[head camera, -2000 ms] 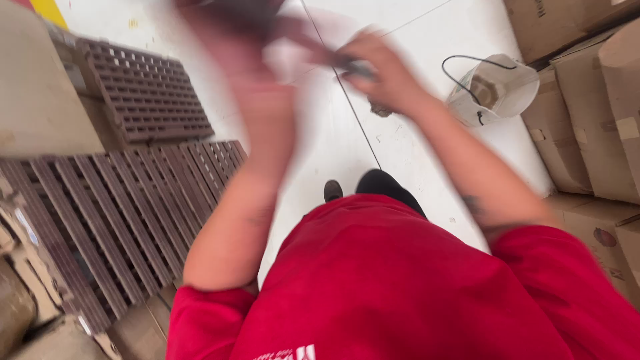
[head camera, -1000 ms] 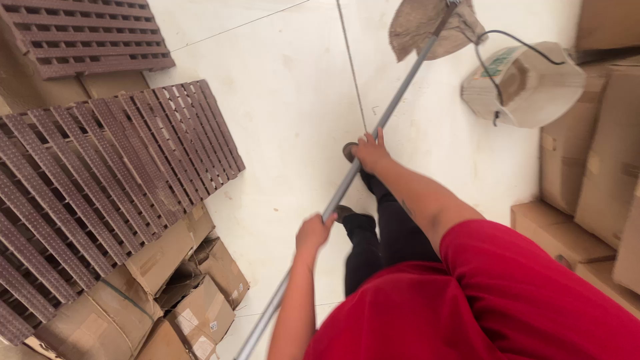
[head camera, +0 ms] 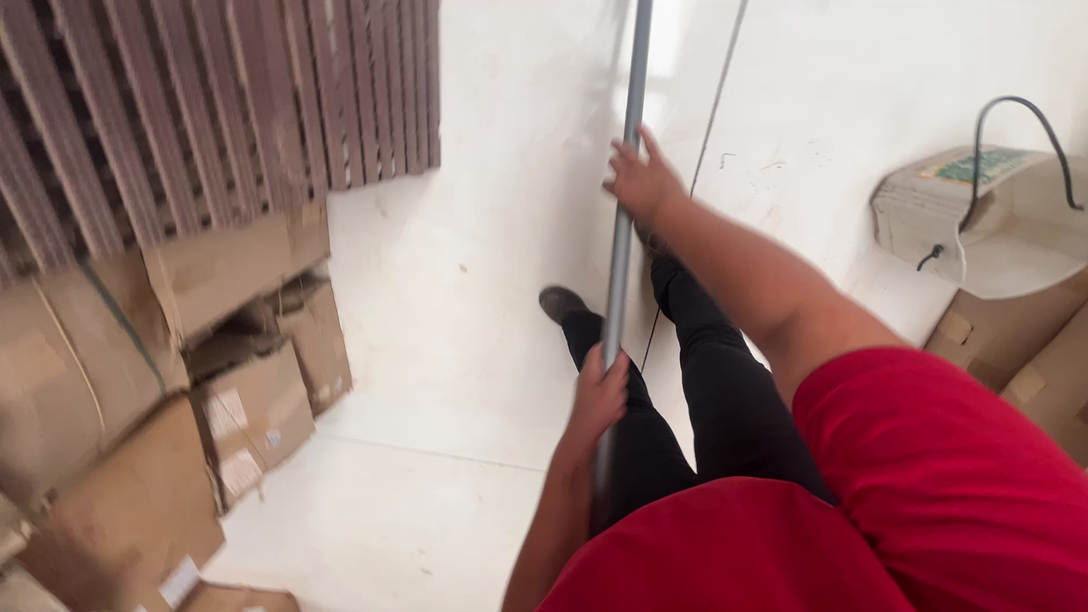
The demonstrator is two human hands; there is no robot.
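A long grey pole runs from the top edge of the view down past my body, above a pale floor; both its ends are hidden or out of frame. Lower down, my left hand is wrapped around the pole, near my dark trousers. Farther up, my right hand holds the same pole more loosely, its fingers partly spread across it. Below the left hand the pole passes close beside my thigh.
A cut-open white plastic container with a dark hose-like handle stands at right, by cardboard boxes. Brown slatted plastic pallets lie at upper left, with stacked cardboard boxes below. My shoe is left of the pole.
The pole has swung from a diagonal to nearly upright in the view. The brownish cloth seen at its top end a second ago is out of frame. Both hands remain on the pole.
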